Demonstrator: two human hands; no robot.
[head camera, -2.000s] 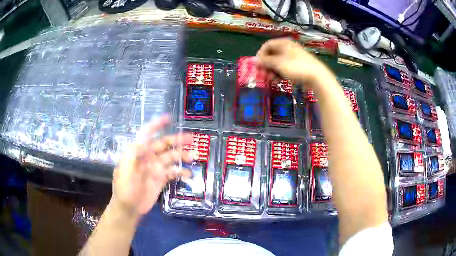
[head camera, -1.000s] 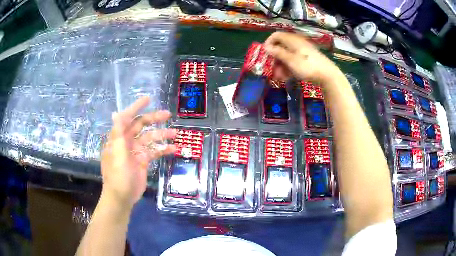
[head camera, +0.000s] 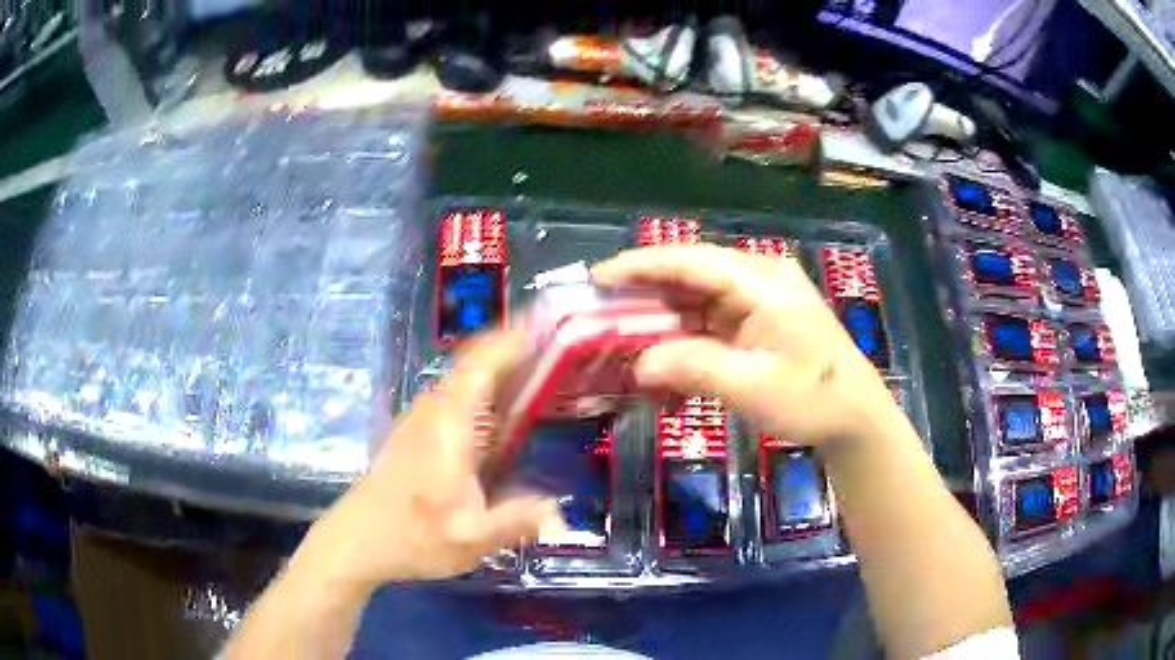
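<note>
A red keypad phone (head camera: 580, 351), blurred, is held above the clear phone tray (head camera: 586, 567) in front of me. My right hand (head camera: 747, 342) grips its right end. My left hand (head camera: 451, 471) is at its lower left side, fingers around that edge; the exact contact is blurred. A small white label (head camera: 562, 276) shows at the phone's upper edge, partly hidden. The tray holds several phones in two rows, such as one at the upper left (head camera: 472, 277). The upper-row pocket beside it shows no phone in its visible part. My hands hide some pockets.
Stacked clear trays (head camera: 219, 284) lie at the left. A second tray of phones (head camera: 1031, 348) is at the right. A scanner-like white device (head camera: 902, 114), cables and a purple screen (head camera: 954, 45) are behind. A brown carton (head camera: 129, 580) is below at the lower left.
The phone was lifted from its upper-row pocket, brought toward me and turned on its side. My left hand moved right to the phone. The view has shifted slightly.
</note>
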